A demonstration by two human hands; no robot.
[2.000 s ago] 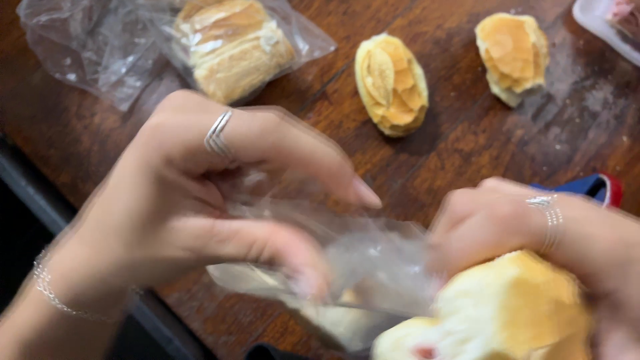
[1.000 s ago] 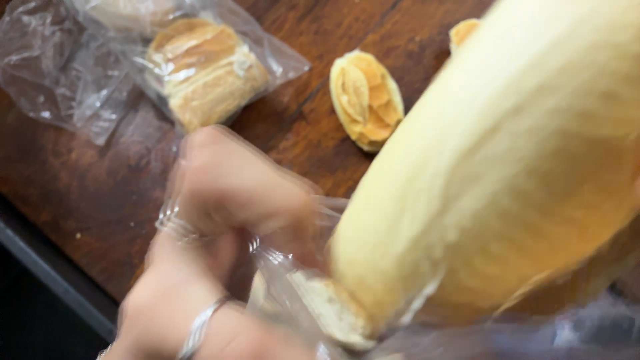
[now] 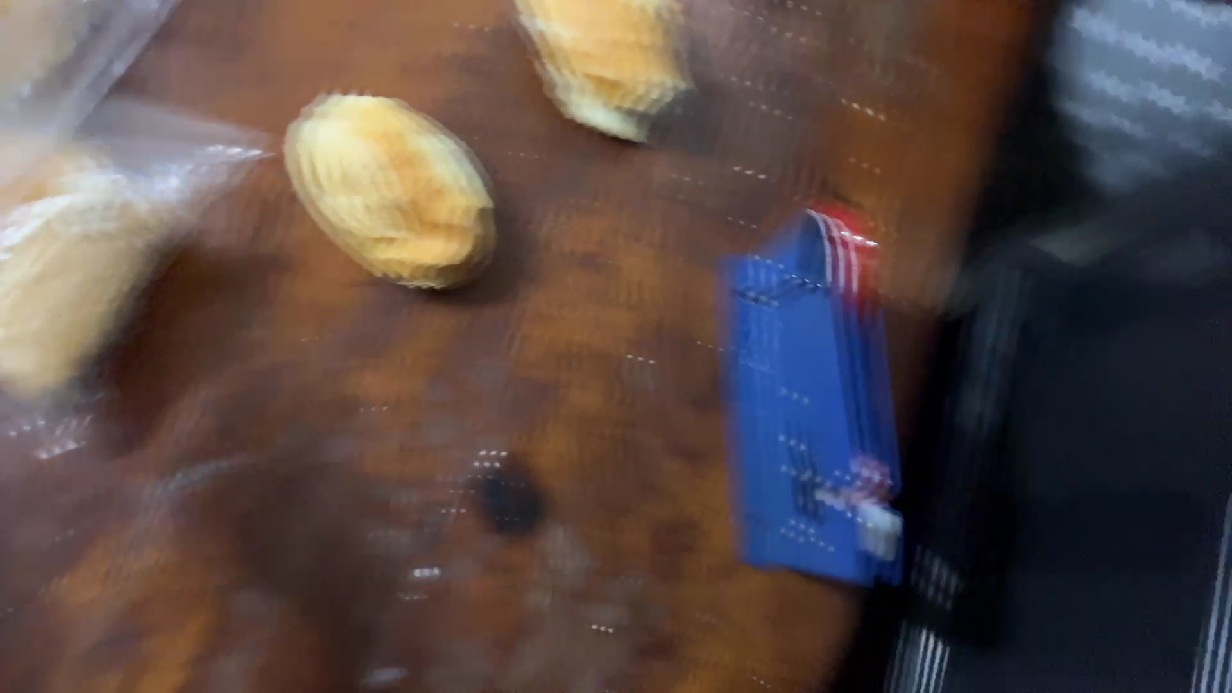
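Neither my left hand nor my right hand shows in the head view, which is strongly blurred. A crusty bread roll (image 3: 390, 191) lies on the brown wooden table (image 3: 597, 385) at the upper left. Another bread roll (image 3: 611, 58) is cut off by the top edge. At the far left, bread (image 3: 67, 279) sits in a clear plastic bag (image 3: 183, 154). A blue packet (image 3: 804, 404) with a red and white end lies near the table's right edge. What my hands hold or touch is hidden from view.
Right of the table's edge is a dark area with a black object (image 3: 1107, 433). A grey striped surface (image 3: 1155, 87) shows at the top right. A small dark spot (image 3: 510, 496) marks the tabletop, lower centre.
The view has swung far to the right. My left hand and the large piece of bread seen a second ago are out of the frame, and the blue packet now shows whole.
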